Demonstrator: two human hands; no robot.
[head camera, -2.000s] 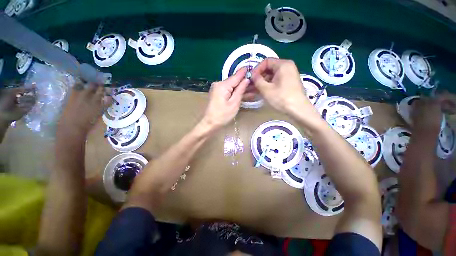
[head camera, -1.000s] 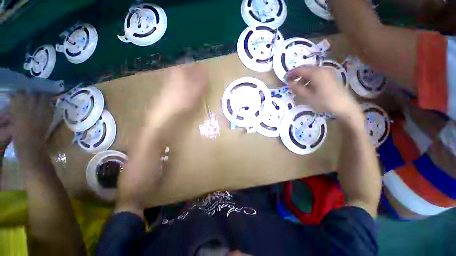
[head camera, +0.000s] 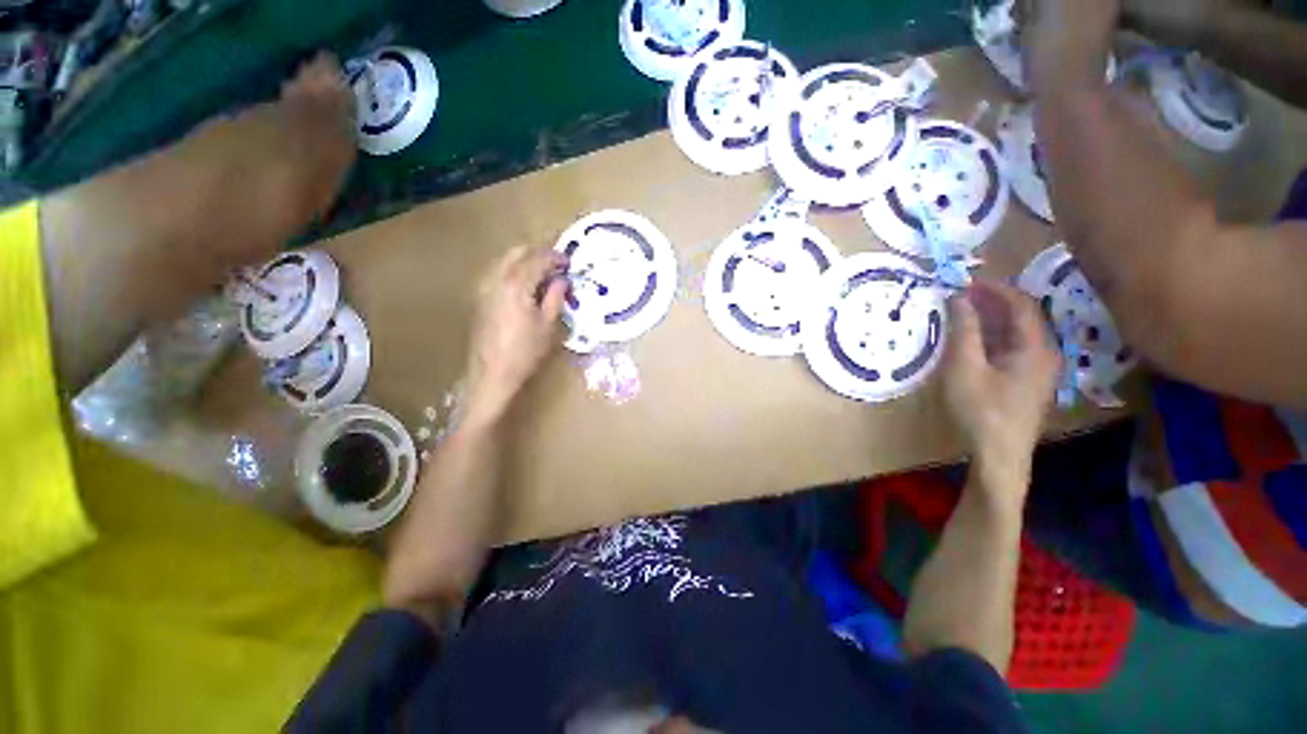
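Observation:
My left hand (head camera: 519, 323) has its fingertips closed on the left rim of a round white slotted housing (head camera: 616, 280), by its thin strip. The housing lies on the brown tabletop. My right hand (head camera: 1003, 359) is at the right of another white housing (head camera: 874, 327), its fingertips beside a pale blue strip (head camera: 949, 270). I cannot tell whether they grip the strip. A further housing (head camera: 771, 287) touches that one on its left. A patch of tiny shiny pieces (head camera: 612, 376) lies just below the left housing.
Several housings (head camera: 846, 132) overlap at the belt's edge. At left are two housings (head camera: 290, 304), a black-centred one (head camera: 356, 468), small white pieces (head camera: 437, 416) and a clear bag (head camera: 158, 380). A neighbour's arm (head camera: 215, 201) reaches over the green belt (head camera: 538, 79); another arm (head camera: 1147, 230) is at right.
My left hand has come to the housing, which has shifted left, away from the others. My right hand has moved right and down. The left neighbour's arm now reaches to the belt. The view has shifted.

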